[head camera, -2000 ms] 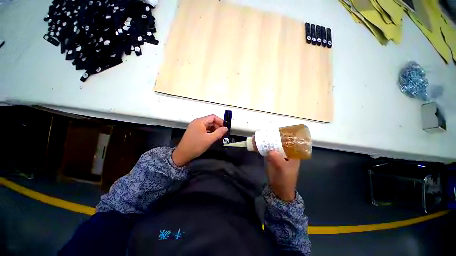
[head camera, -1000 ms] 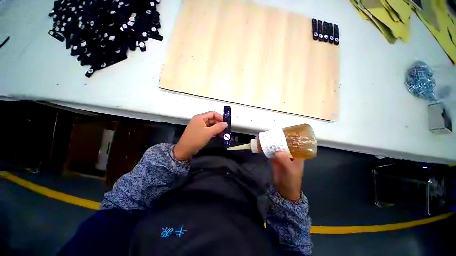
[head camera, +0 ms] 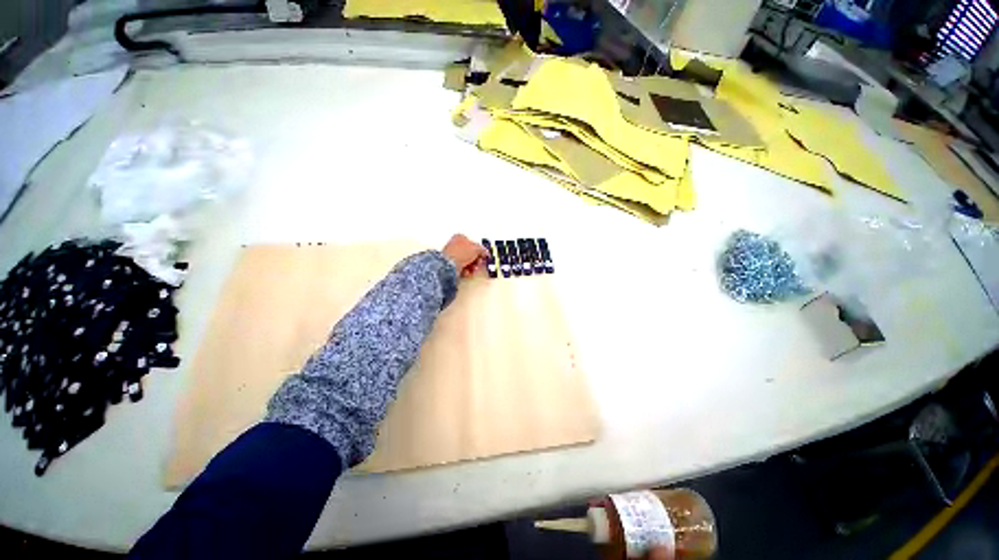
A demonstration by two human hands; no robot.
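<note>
My left hand point(head camera: 464, 256) reaches to the far right corner of the wood-coloured board point(head camera: 504, 372). Its fingertips pinch a black tab point(head camera: 491, 260) at the left end of a row of several black tabs point(head camera: 526, 257). The tabs lie side by side with light spots at their near ends. The glue bottle point(head camera: 679, 523), amber with a white label, is tilted on its side at the bottom edge, its pale nozzle pointing left. Only a small part of my right hand point(head camera: 659, 552) shows, holding it from below; the rest is cut off.
A pile of black tabs point(head camera: 77, 339) lies left of the board, with white crumpled plastic point(head camera: 164, 170) behind it. Yellow cut pieces point(head camera: 592, 126) are stacked beyond the board. A silvery-blue heap point(head camera: 756, 266), a small open box point(head camera: 841, 325) and clear plastic point(head camera: 915, 257) lie at right.
The view has tilted up to show more of the table. My left hand has moved from the table's near edge to the row with the tab. The bottle has moved away from the tab.
</note>
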